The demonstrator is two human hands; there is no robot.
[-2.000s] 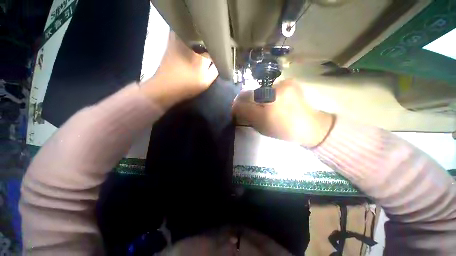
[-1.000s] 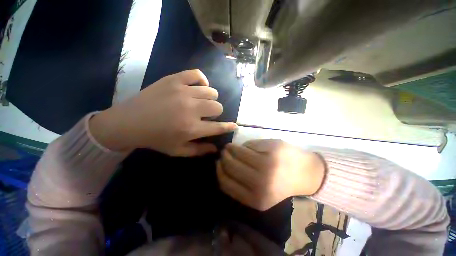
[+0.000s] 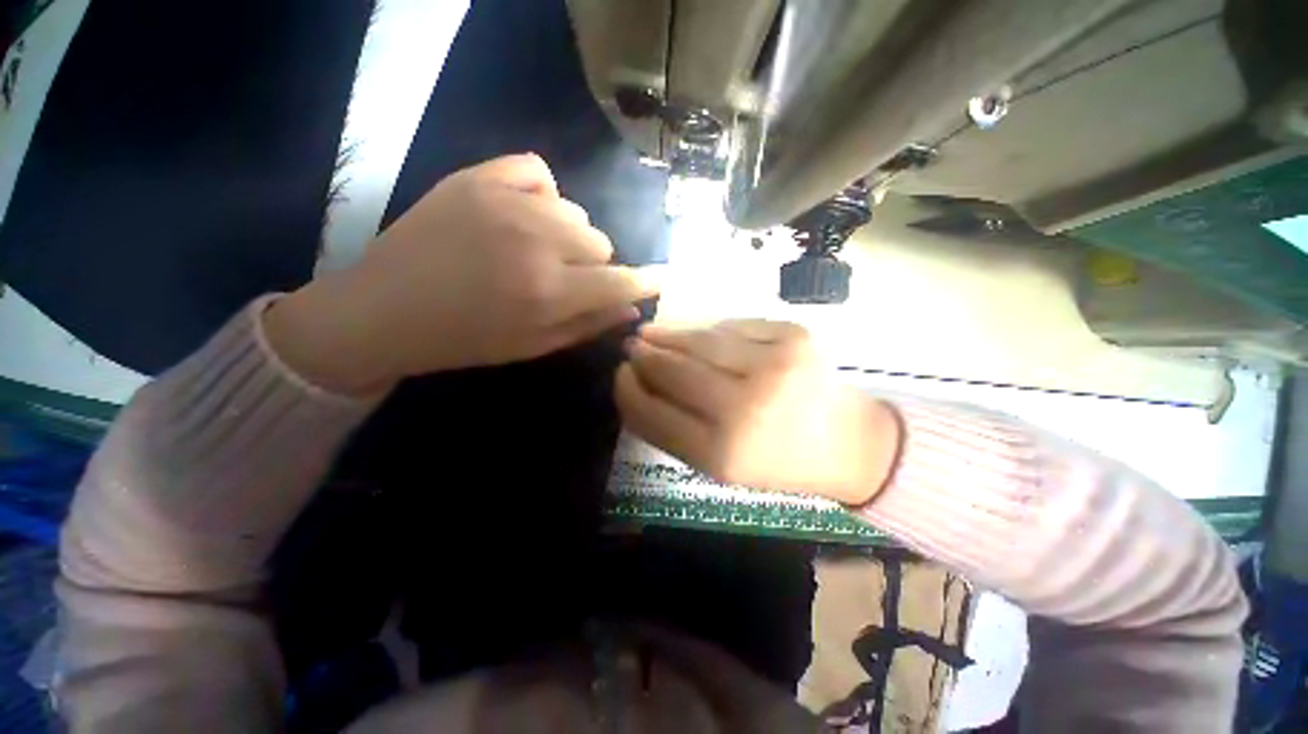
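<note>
A dark fabric panel (image 3: 502,445) runs from the lit needle area (image 3: 696,179) down over the table's front edge. My left hand (image 3: 481,280) lies on the panel with curled fingers and pinches its right edge. My right hand (image 3: 753,402) meets it there, fingertips gripping the same edge just below the needle area. The fingertips of both hands nearly touch. The presser foot is washed out by the lamp, so whether it rests on the cloth cannot be told.
The beige sewing machine head (image 3: 918,101) fills the upper right, with a black ridged knob (image 3: 815,278) under it. Another dark cut panel (image 3: 172,172) lies at the left. The table's green ruler-marked edge (image 3: 717,512) runs in front.
Both hands were apart beside the needle, then came together at the panel's edge below it. Since the last frame they have moved slightly up towards the needle area, still at the edge.
</note>
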